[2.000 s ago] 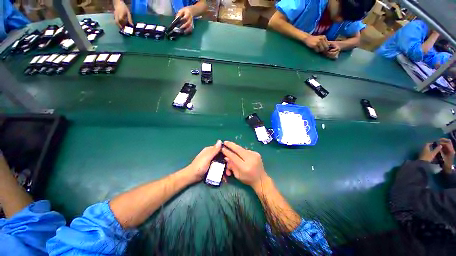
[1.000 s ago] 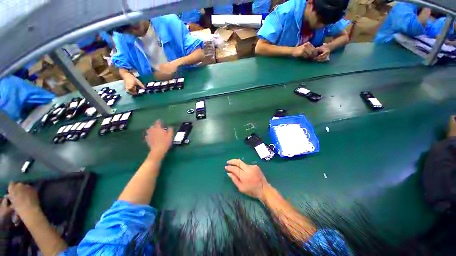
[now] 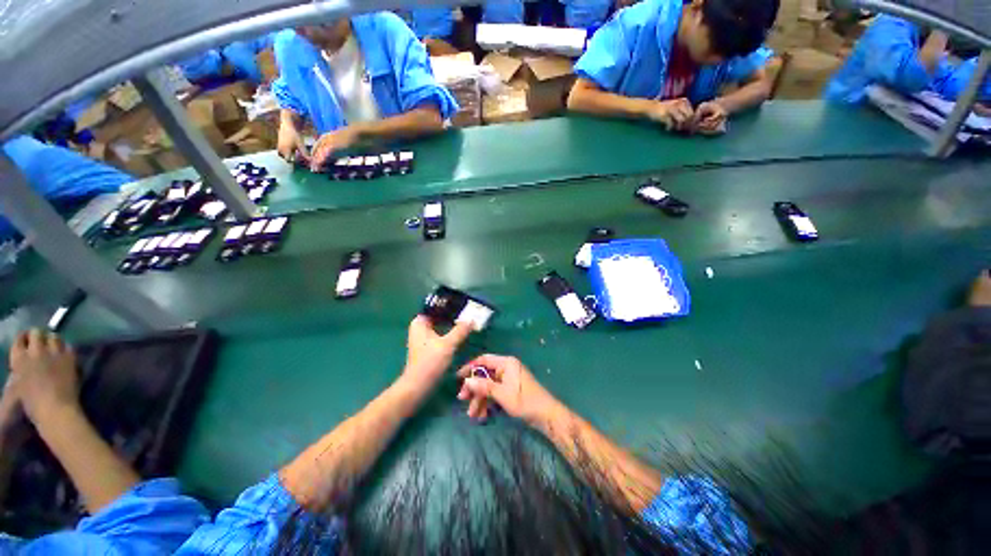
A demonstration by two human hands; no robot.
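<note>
My left hand (image 3: 433, 353) holds a black handheld unit (image 3: 458, 308) with a white rectangle at its right end, just above the green surface. My right hand (image 3: 502, 389) is close by on the right and pinches a thin white loop (image 3: 479, 373) between its fingertips. A small dark thing shows below these fingers, too blurred to name. A blue tray (image 3: 681, 299) with a white heap stands to the right, beyond my right hand. Another unit (image 3: 566, 300) lies slanted just left of the tray, touching or nearly touching a small loop.
Single units lie on the green surface (image 3: 522, 244), at left (image 3: 350, 274), centre (image 3: 434, 219) and right (image 3: 795, 222). Rows of units (image 3: 165, 249) lie at far left. A black tray (image 3: 196, 375) and a neighbour's hands are at left. Two workers in blue sit opposite; metal posts (image 3: 179, 136) stand at left.
My left hand reached out left, then came back and now holds a unit. My right hand was empty and now pinches a white loop. The unit at left has a different one's position, nearer the rows.
</note>
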